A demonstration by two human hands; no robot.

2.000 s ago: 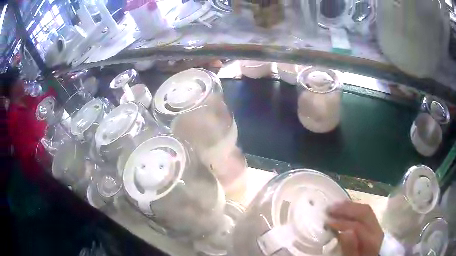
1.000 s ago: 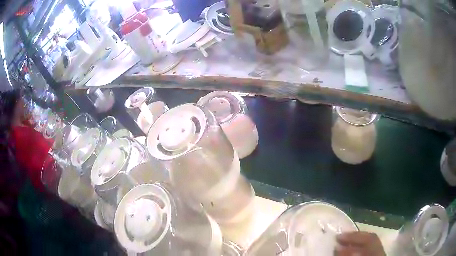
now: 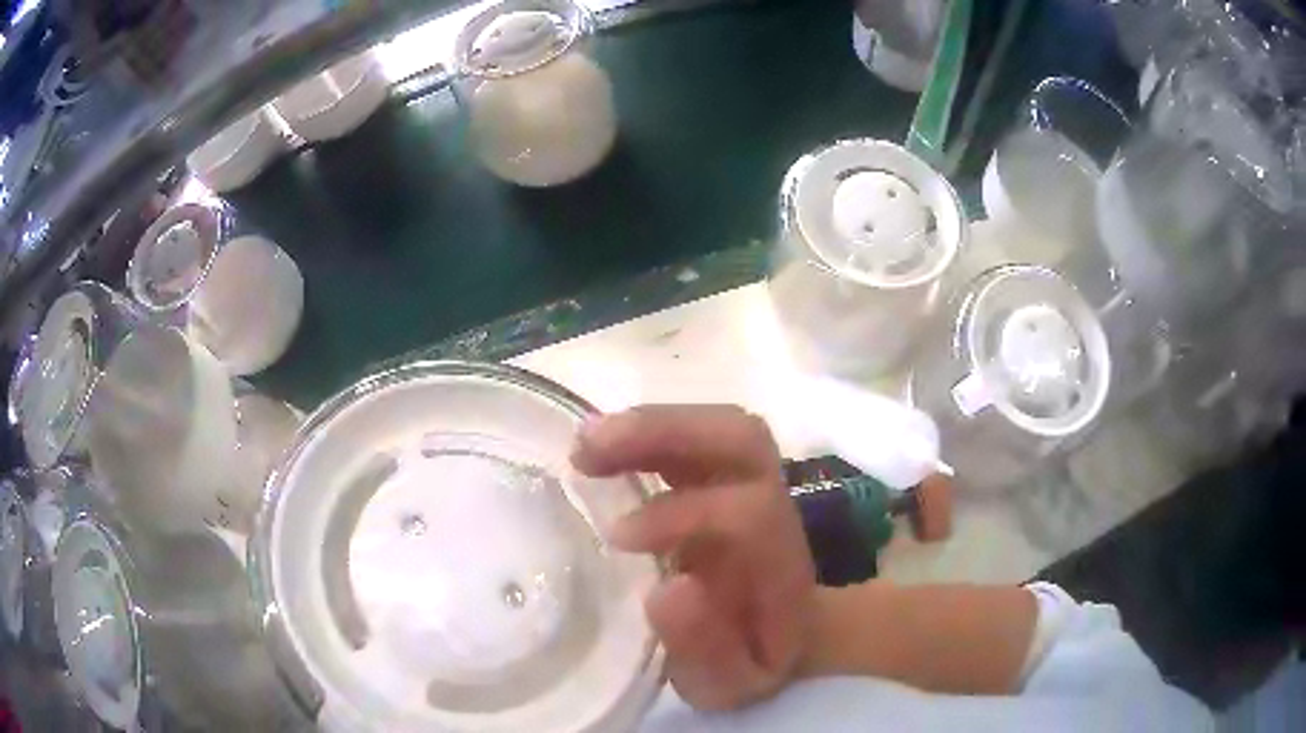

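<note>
A large vessel with a white slotted disc (image 3: pixel 458 573) and a clear rim fills the lower left centre, its disc facing me. The disc has curved slots and small holes. My right hand (image 3: pixel 709 551) is bare and comes from the lower right. Its bent fingers hold the right side of the clear rim; the thumb cannot be made out. My left hand is not in view. The vessel's lower body is hidden behind the disc and by the picture's edge.
Vessels crowd the left (image 3: pixel 100 616) and right (image 3: pixel 1038 351). Another stands on the dark green conveyor (image 3: pixel 688 158). A green bar (image 3: pixel 938 79) crosses it. A dark green tool (image 3: pixel 838 523) with an orange-red end and a crumpled white piece (image 3: pixel 874 430) lie on the white worktop (image 3: pixel 645 344).
The view has swung right and down, showing the right-hand vessels and the tool. The vessel's disc appears larger and fuller. My right hand has moved from over the disc to its right rim.
</note>
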